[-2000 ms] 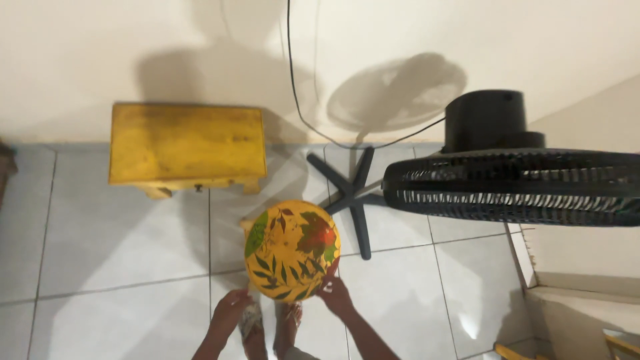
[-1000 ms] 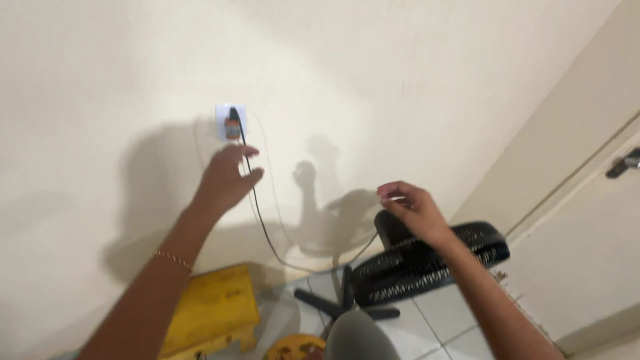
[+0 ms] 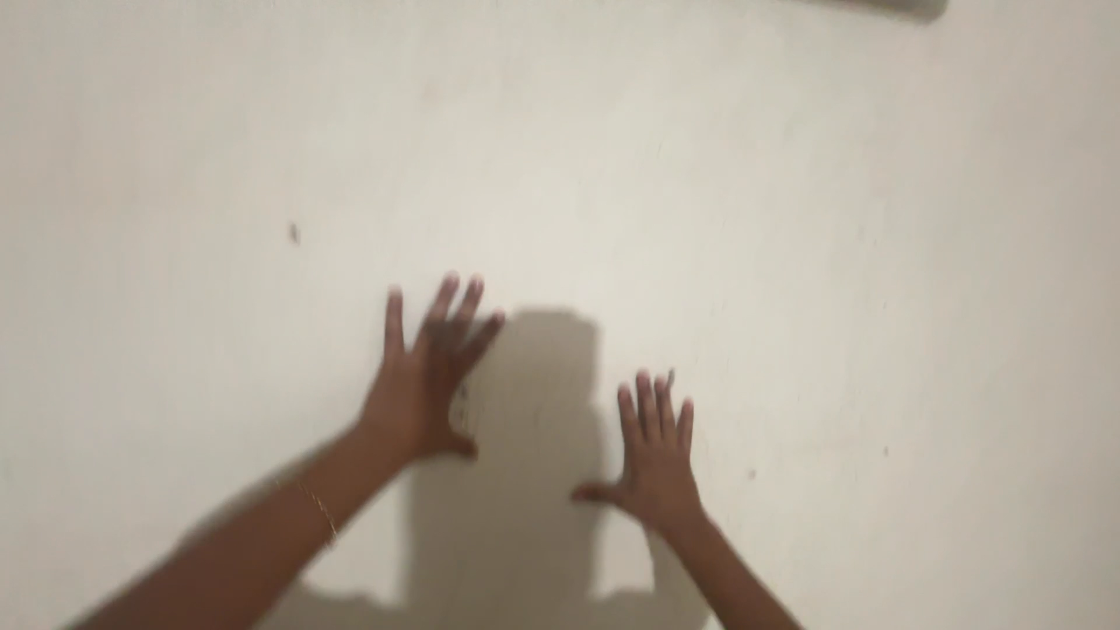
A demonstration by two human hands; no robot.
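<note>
Fingers spread, my left hand [image 3: 429, 376] lies against or very close to a pale wall [image 3: 787, 219], left of centre. A thin bracelet [image 3: 319, 512] circles that wrist. My right hand [image 3: 656, 455] is lower and to the right, its palm toward the same wall and its thumb pointing left. Neither hand holds anything. Whether the palms press on the wall cannot be told for certain. The shadow of a head and shoulders [image 3: 534, 490] falls between and below the hands.
The wall fills the view and bears a few small dark marks, one at the upper left [image 3: 294, 233]. The edge of a grey object [image 3: 910, 7] shows at the top right; its kind cannot be told.
The view has swung to the wall, away from the fan, the yellow stools and the outlet. Both hands, earlier around a round painted stool top, are now spread at the wall.
</note>
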